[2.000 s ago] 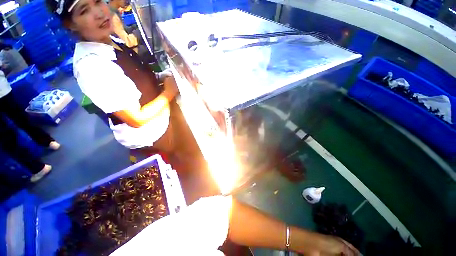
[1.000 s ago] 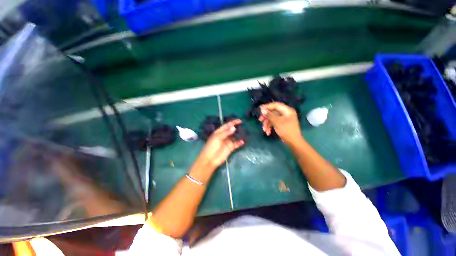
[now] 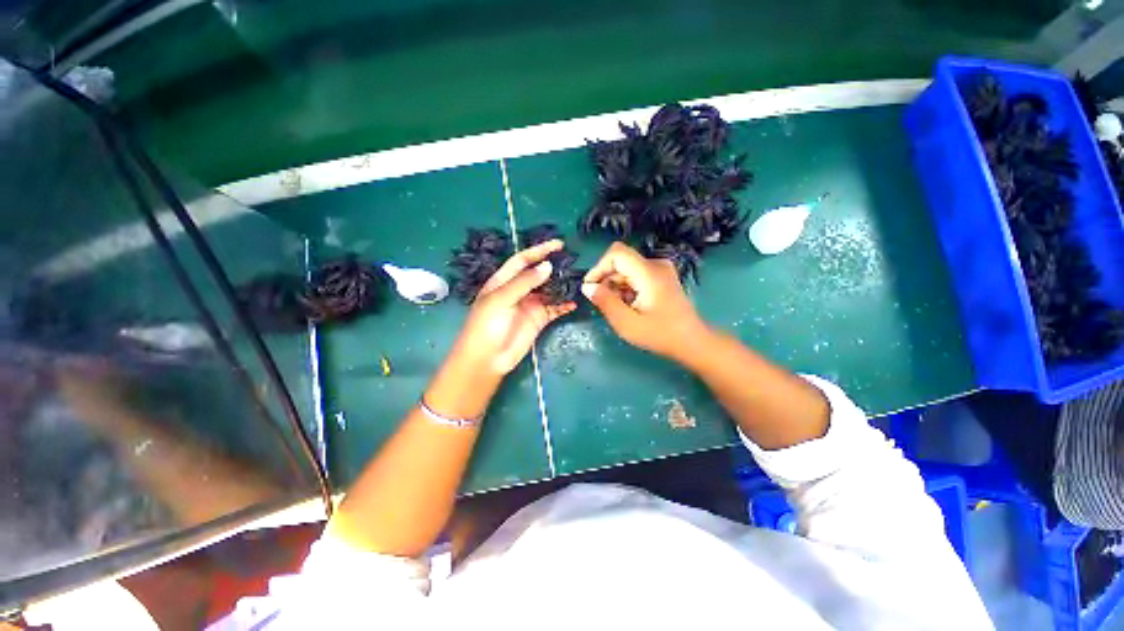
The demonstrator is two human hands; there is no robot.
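My left hand (image 3: 503, 316) and my right hand (image 3: 643, 302) meet over the green bench top. A small black piece (image 3: 565, 279) is between them; my left fingers hold it and my right fingertips are pinched at its right side. A small cluster of black pieces (image 3: 481, 261) lies just behind my left hand. A larger spiky pile of black pieces (image 3: 667, 180) lies behind my right hand. One white glue bottle (image 3: 417, 284) lies left of my hands, another white bottle (image 3: 779, 229) right of the pile.
A blue crate (image 3: 982, 265) full of black pieces stands at the bench's right end. A clear panel (image 3: 148, 358) with dark edges or cables stands at the left. A darker bunch (image 3: 342, 290) lies beside it. A pale strip (image 3: 817, 104) runs along the back.
The view has swung from the enclosure and the co-worker to the bench. Since the middle frame, my right hand has moved from the large pile to my left hand, and they now meet.
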